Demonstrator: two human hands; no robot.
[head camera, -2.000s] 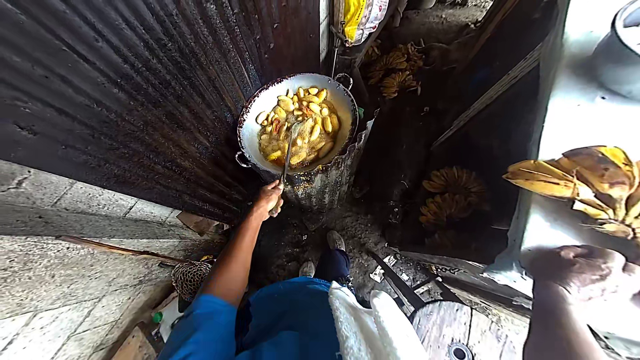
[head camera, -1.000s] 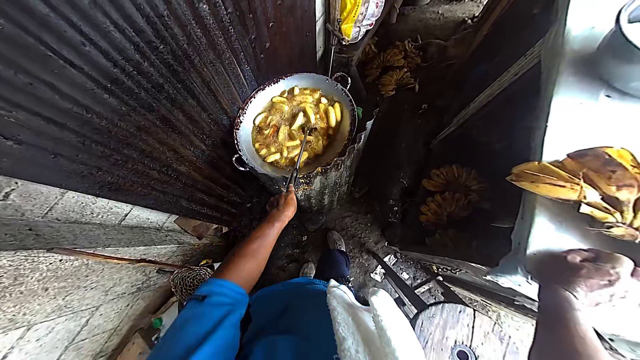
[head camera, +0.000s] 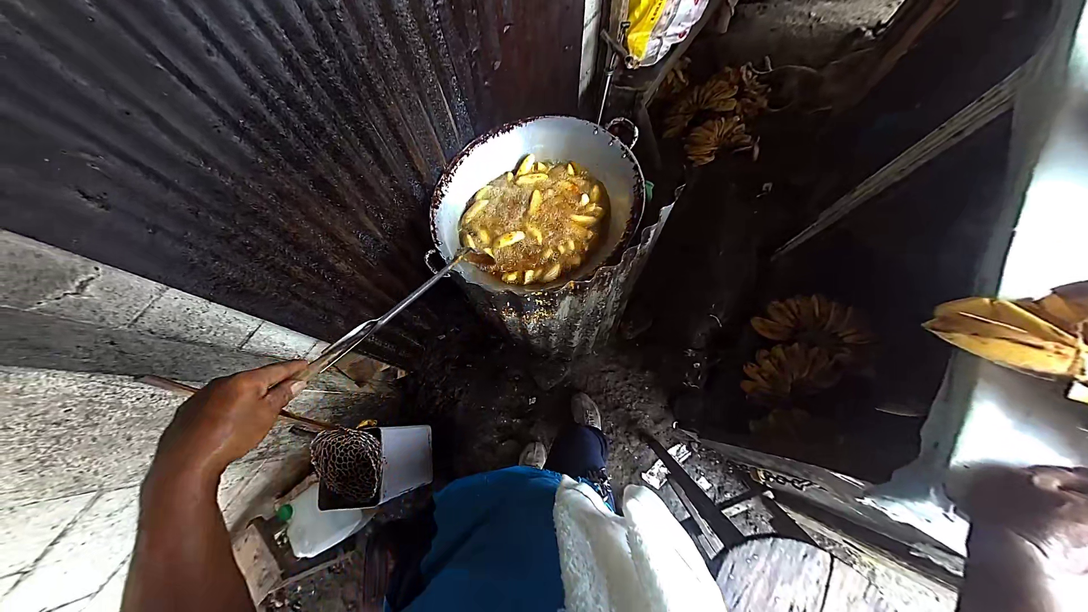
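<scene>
My left hand (head camera: 234, 412) is closed around the handle of a long metal utensil (head camera: 374, 323), whose far end dips into the oil at the pan's near left side. The large two-handled metal pan (head camera: 582, 136) holds bubbling oil and many yellow banana or plantain pieces (head camera: 534, 204). It rests on a corrugated metal stove surround (head camera: 552, 319). My right hand (head camera: 1041, 510) is at the right edge on a pale counter, partly cut off and washed out by glare. Above it on the counter lie yellow-brown banana or plantain peels (head camera: 1003, 336).
Corrugated metal sheeting (head camera: 280, 144) stands left of the pan, above a block wall (head camera: 195, 314). A wire-mesh strainer (head camera: 347, 463) sits on a container beside a plastic jug (head camera: 319, 518). Banana bunches (head camera: 786, 370) lie at right. A round wooden stool top (head camera: 773, 578) is near my legs.
The left hand has swung out to the left and back from the pan, still holding the utensil. Its far end has shifted from among the pieces to the pan's near left side.
</scene>
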